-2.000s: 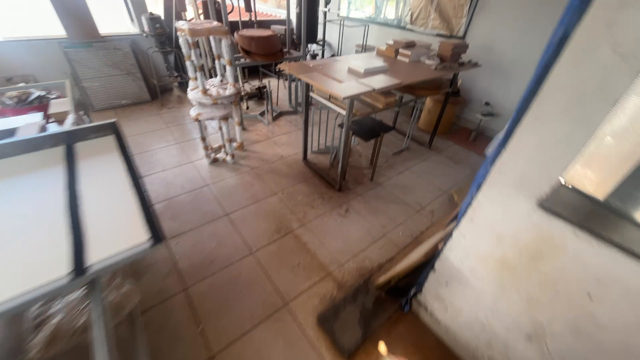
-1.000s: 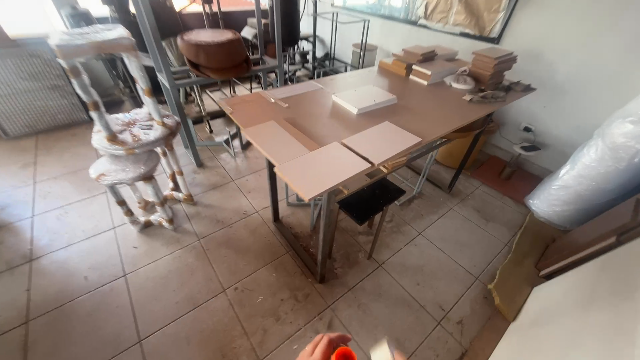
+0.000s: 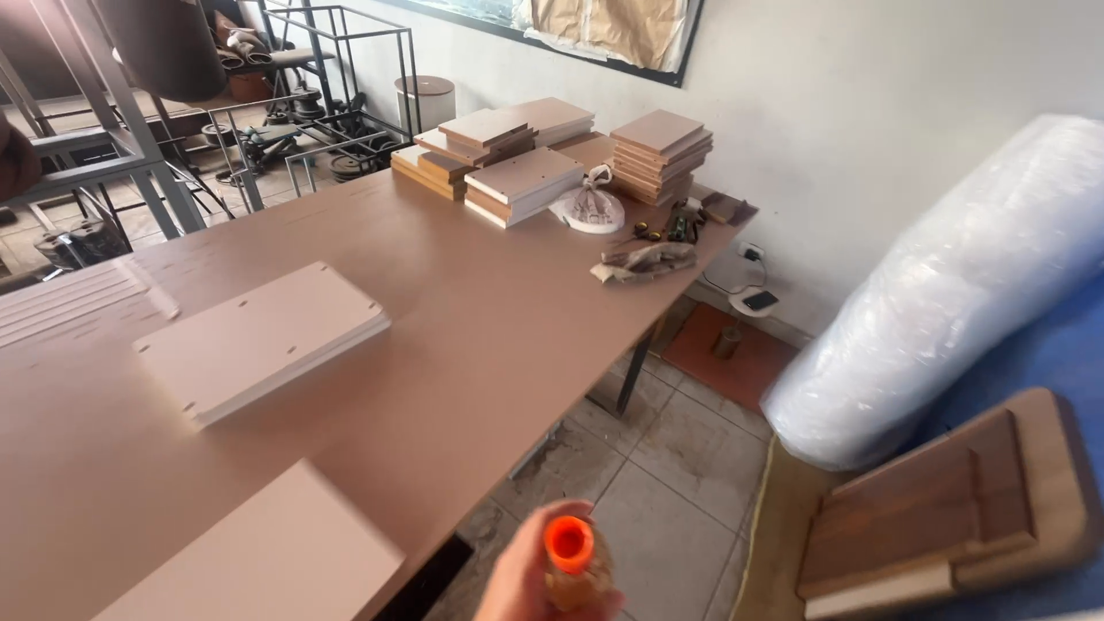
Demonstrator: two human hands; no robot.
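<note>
My left hand (image 3: pixel 522 569), at the bottom of the head view, is closed around a small bottle with an orange top (image 3: pixel 569 545). The bottle's body looks amber and is partly hidden by the fingers. My right hand is not in view. Beside the held bottle is the near edge of a large brown tabletop (image 3: pixel 448 362). A pale rectangular panel (image 3: pixel 267 552) lies at its near edge. Farther back on the tabletop sits a short stack of pale boards with small holes (image 3: pixel 267 336).
Stacked boards (image 3: pixel 660 159), a tied plastic bag (image 3: pixel 595 207) and a crumpled cloth (image 3: pixel 642 261) are at the table's far end. At right stand a plastic-wrapped roll (image 3: pixel 957 285) and wooden panels (image 3: pixel 923 509). Metal frames (image 3: pixel 345 34) stand behind; a phone (image 3: pixel 760 300) rests on a small stand.
The view has moved much closer to the brown table. The hand with the orange-topped bottle, at the bottom edge one second ago, now shows more fully. The pale object beside it is out of view.
</note>
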